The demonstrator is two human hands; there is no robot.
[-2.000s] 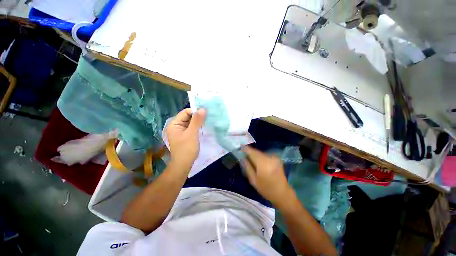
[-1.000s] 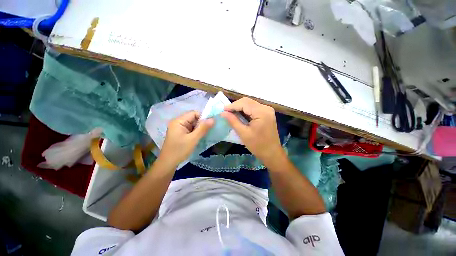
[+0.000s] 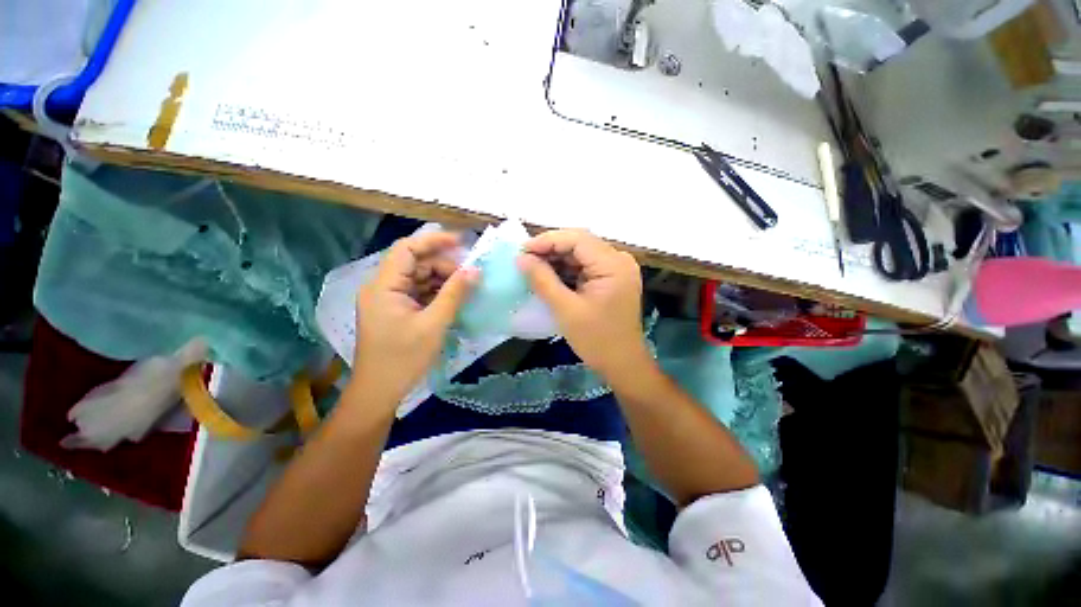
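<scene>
A small pale green piece (image 3: 496, 288) with white backing is held up between both hands, just in front of the table edge. My left hand (image 3: 409, 302) pinches its left side between thumb and fingers. My right hand (image 3: 589, 296) pinches its right side. The piece is slightly blurred. A larger white piece (image 3: 344, 311) lies under and beside my left hand, partly hidden. A green ruffle trim (image 3: 528, 388) lies across my dark blue lap below the hands.
The white table (image 3: 415, 107) carries black snips (image 3: 737, 187), scissors (image 3: 901, 240), a pale pen (image 3: 829, 184) and a sewing machine plate (image 3: 676, 109). Green fabric (image 3: 154, 267) hangs at left over a red crate (image 3: 71, 409). Yellow-orange tape (image 3: 213, 409) hangs at a white bin (image 3: 237, 486). A red basket (image 3: 782, 337) is under the table.
My right hand has come up from the lap to the small piece beside my left hand. The ruffle now lies across the lap. The camera view has shifted, so the table items appear further left.
</scene>
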